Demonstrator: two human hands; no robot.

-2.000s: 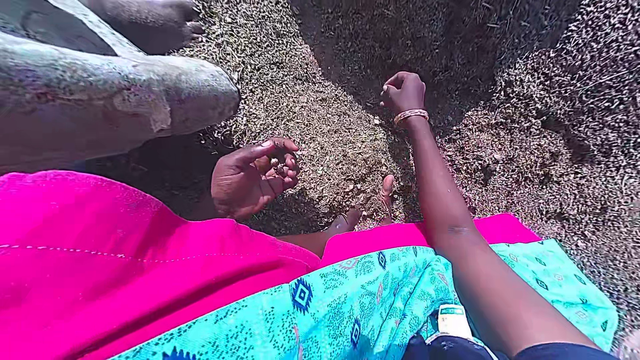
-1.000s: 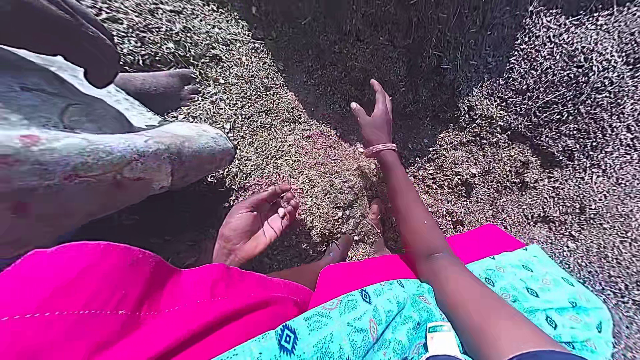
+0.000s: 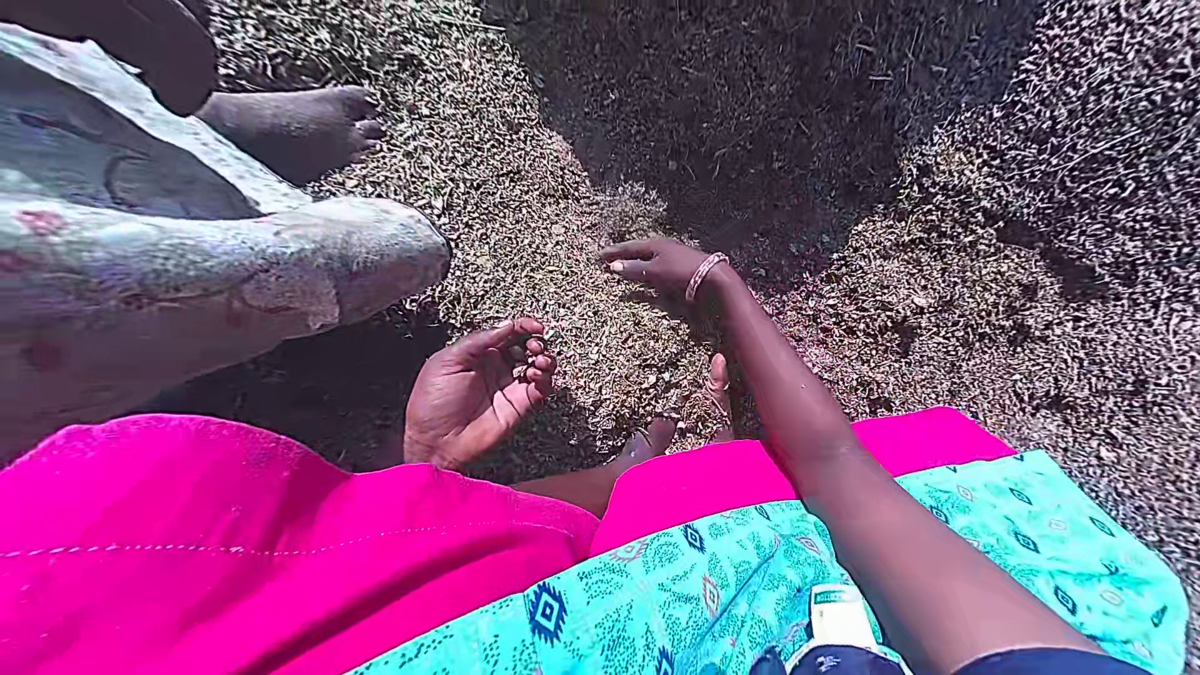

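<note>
Palm up, my left hand (image 3: 483, 394) has its fingers curled around a few small pale pieces (image 3: 525, 361), too small to name. My right hand (image 3: 661, 262), with a bangle (image 3: 705, 276) at the wrist, hovers over or touches the layer of dry chopped plant matter (image 3: 581, 253); its fingers are apart and nothing shows in them. The bits of plant matter lie loose on the ground around both hands. My bare feet (image 3: 720, 384) rest below the right hand, beside the pink cloth (image 3: 487, 525) over my legs.
At the left sits another person in pale patterned cloth (image 3: 216, 272), with a bare foot (image 3: 300, 127) and a dark hand (image 3: 141, 42) in view. Darker plant matter (image 3: 787, 122) lies in shadow at the top. A turquoise printed garment (image 3: 731, 581) covers my lap.
My right hand was closed, then opened with fingers pointing away; now it reaches leftward, lower over the plant matter. My left hand stays palm up. The other person's hand has come into view at upper left.
</note>
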